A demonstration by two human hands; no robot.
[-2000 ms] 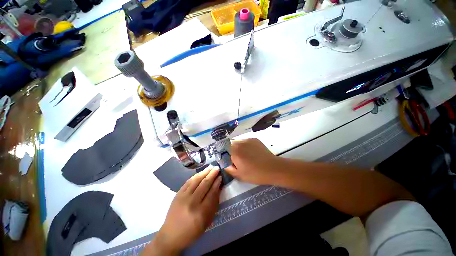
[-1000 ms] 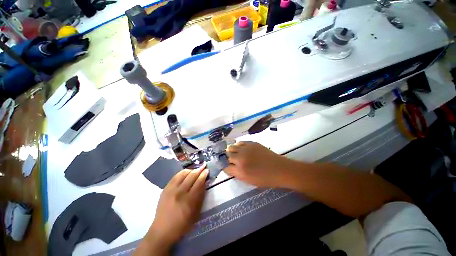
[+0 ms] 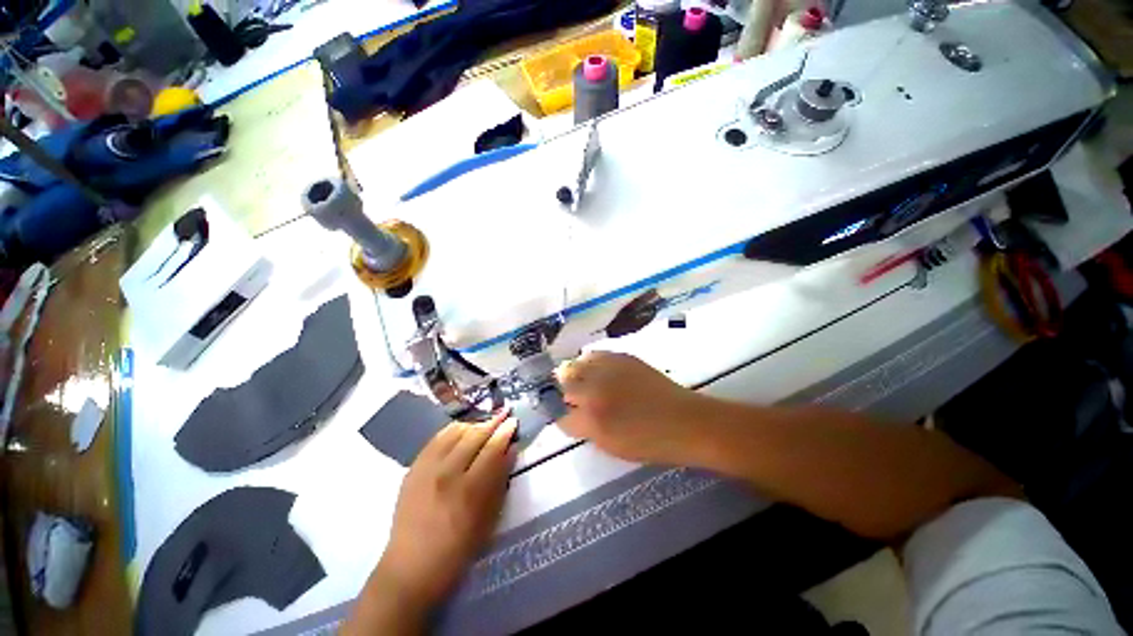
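Note:
A dark grey cloth workpiece (image 3: 405, 426) lies flat at the needle, its left part showing beyond my left hand. My left hand (image 3: 462, 478) presses on it with the fingertips just in front of the presser foot (image 3: 478, 398). My right hand (image 3: 615, 404) is at the right side of the needle area, fingers bent together at the cloth's right end; its grip is partly hidden. The white sewing machine head (image 3: 671, 211) stands behind both hands. Two stacks of curved dark grey panels, an upper one (image 3: 276, 391) and a lower one (image 3: 230, 553), lie left of the needle.
A white box-shaped device (image 3: 205, 304) stands upper left. A grey cylinder on a gold disc (image 3: 388, 255) rises at the head's end. Red-orange scissors (image 3: 1019, 292) lie far right. Thread cones (image 3: 595, 90) and a yellow tray (image 3: 547, 75) are behind. A grey ruler (image 3: 609, 528) runs along the front edge.
Since two seconds ago my left hand has moved slightly left with the cloth, and the fingertips of both hands are further apart. The whole view has shifted a little.

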